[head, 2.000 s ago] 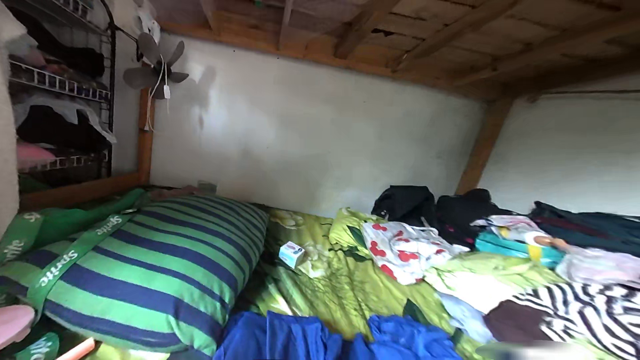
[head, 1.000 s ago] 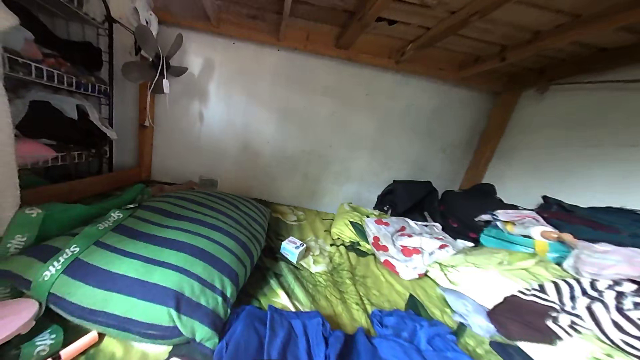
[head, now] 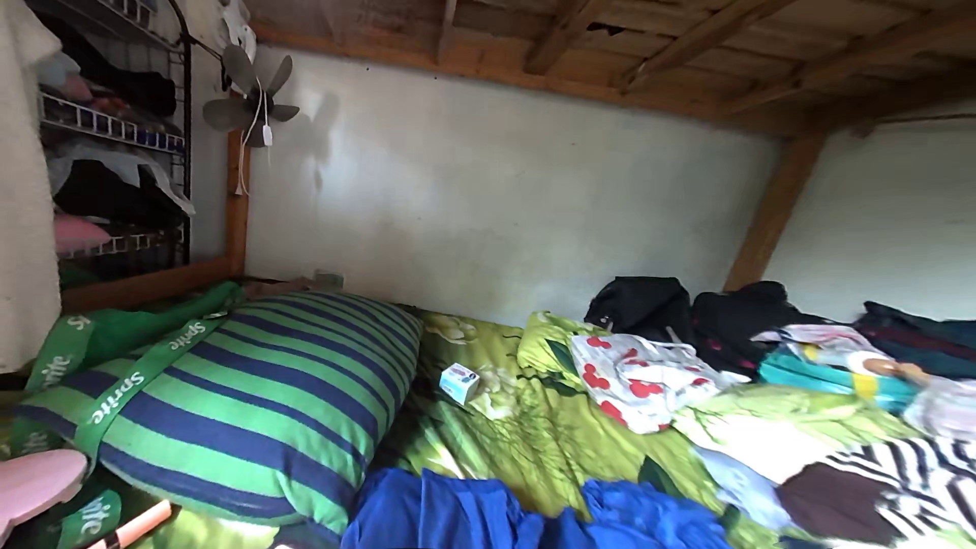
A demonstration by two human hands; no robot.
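Neither my left hand nor my right hand shows in the head view. Blue cloth (head: 457,512) lies bunched at the bottom middle, on a green patterned bed cover (head: 534,457). To its left rests a big pillow striped green and navy (head: 282,389), with a green Sprite strap (head: 137,389) across it. A small light-blue and white box (head: 459,383) sits on the cover right of the pillow. Further right lies a white cloth with red mouse-head shapes (head: 644,377).
A wall fan (head: 252,107) hangs at the upper left beside wire shelves (head: 114,130) holding cloth. Low wooden beams (head: 564,38) run overhead. Black bags or clothes (head: 644,309), a teal item (head: 831,377) and zebra-striped cloth (head: 930,480) fill the right side. A pink object (head: 38,480) is at the lower left.
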